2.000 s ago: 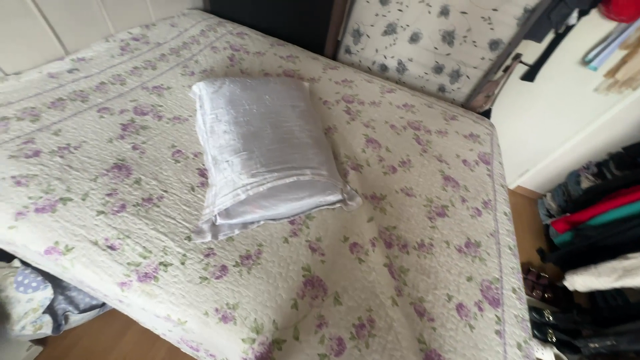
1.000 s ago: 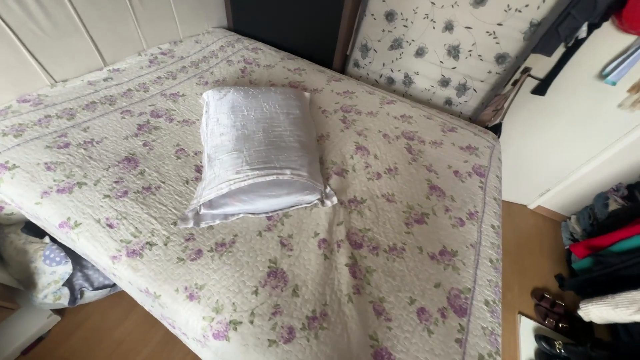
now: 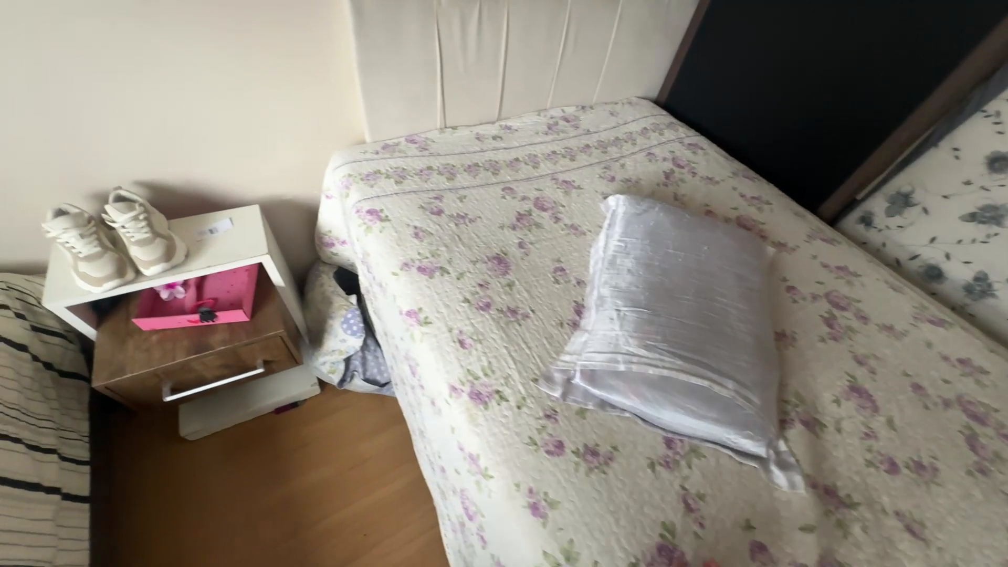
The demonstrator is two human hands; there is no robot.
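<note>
Neither my left hand nor my right hand shows in the head view. A pillow in a shiny silvery-white pillowcase lies flat on a bed, right of the middle. The pillowcase's open end faces the lower edge of the view, with the pillow inside it partly visible. Beneath it, a quilted bedspread with purple flowers covers the bed.
A padded headboard stands behind the bed. To the left is a nightstand with white sneakers on top and a pink tray inside. Bundled fabric lies between nightstand and bed. A striped cover shows far left.
The view has swung left, bringing in the nightstand and sneakers; the clothes and shoes at the right have left it. The pillow has plainly stayed on the bed.
</note>
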